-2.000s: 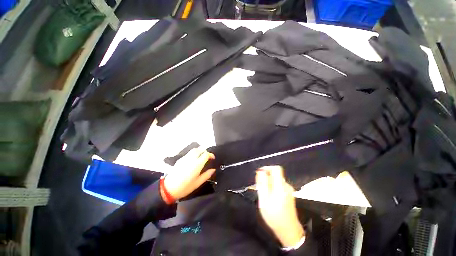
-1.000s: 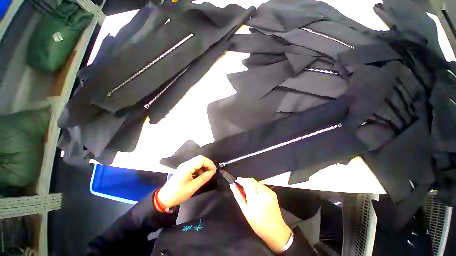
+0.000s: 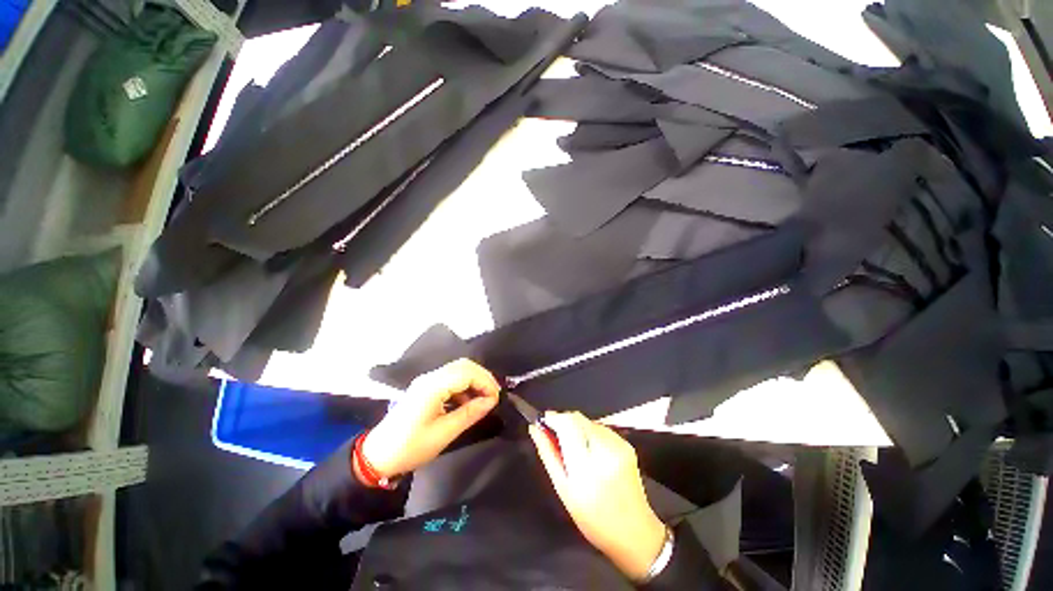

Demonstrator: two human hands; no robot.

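Note:
A dark zippered panel lies across the table's near edge, its silver-white zipper slanting up to the right. My left hand pinches the panel's left end at the zipper end. My right hand is shut on thread snips, red at the handle. Their dark pointed tips touch or nearly touch the zipper end beside my left fingertips. Whether a thread lies between the blades is too small to tell.
Layered dark zippered panels lie at left, a messy heap at right, on the white tabletop. A blue bin and white slatted basket sit below the edge. Green sacks fill the left shelf.
Since two seconds ago, my right hand has moved left to the zipper end with the snips showing, and the view has shifted. Over the last second almost nothing has moved.

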